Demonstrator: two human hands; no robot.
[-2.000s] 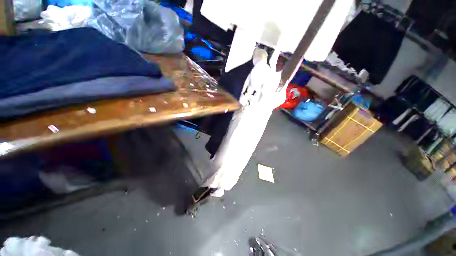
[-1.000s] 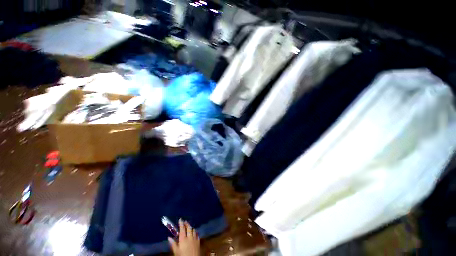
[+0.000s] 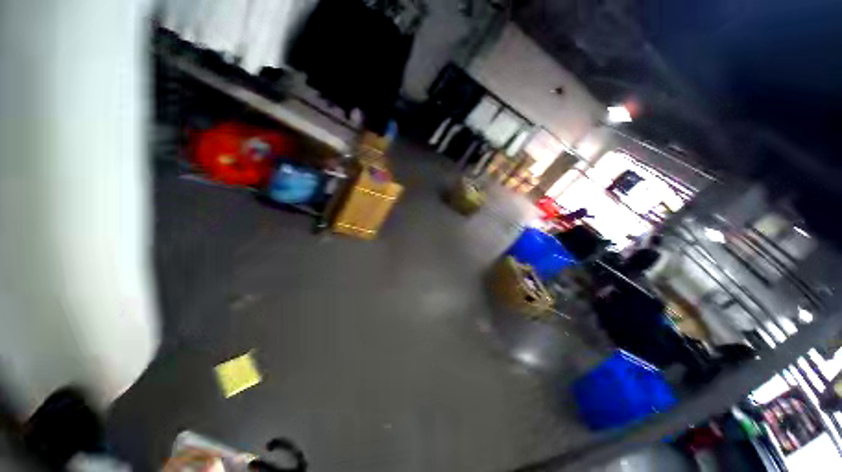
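Note:
Neither of my hands can be made out. A large white hanging cloth (image 3: 78, 212), perhaps a shirt seen very close and blurred, fills the left edge. A black curved hook (image 3: 284, 452), like a hanger hook, shows at the bottom edge. A blurred pale and orange-brown item (image 3: 201, 454) lies beside the hook, cut off by the frame. A dark rounded shape (image 3: 66, 426) is at the lower left; I cannot tell what it is. A yellow paper slip (image 3: 238, 373) lies on the grey floor.
A carton (image 3: 367, 205) stands near a red bundle (image 3: 235, 152) and a light blue bundle (image 3: 295, 183). Blue crates (image 3: 624, 391) and an open carton (image 3: 519, 288) stand at the right. A blurred grey bar (image 3: 711, 392) crosses the lower right. Dark garments (image 3: 355, 69) hang at the back.
The view has swung from the table with dark cloth, box and scissors to the floor and far workshop. The hand seen over the dark cloth a second ago is no longer visible.

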